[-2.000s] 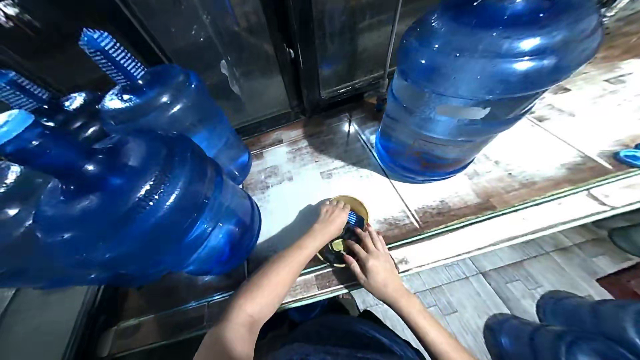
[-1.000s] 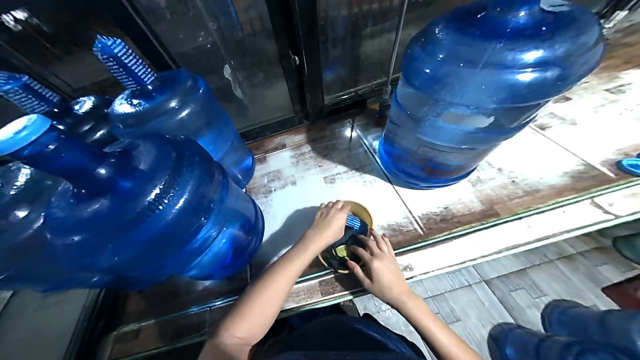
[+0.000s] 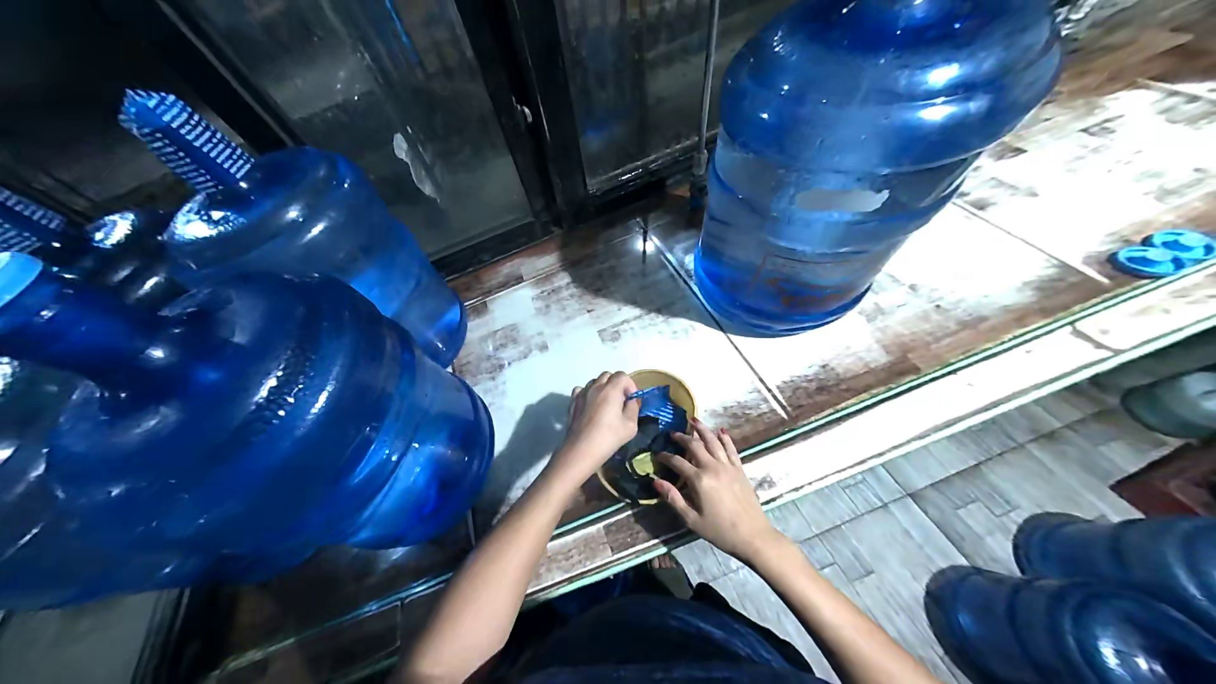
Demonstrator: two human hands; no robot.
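A round yellowish container stands near the front edge of the tiled ledge. In it lie dark pieces, a pale yellow piece and a blue plastic seal with white print. My left hand pinches the seal's left end between thumb and fingers at the container's far left side. My right hand lies over the right rim, fingers spread and bent onto the dark contents; whether it grips any of them cannot be told.
Several large blue water jugs crowd the left, some with printed neck seals. Another big jug stands at the back right, before dark-framed glass panels. Blue round caps lie on the ledge at right. More jugs are on the lower floor.
Within the container, the printed blue seal shows more plainly beside my left hand than before. Both hands have stayed at the container.
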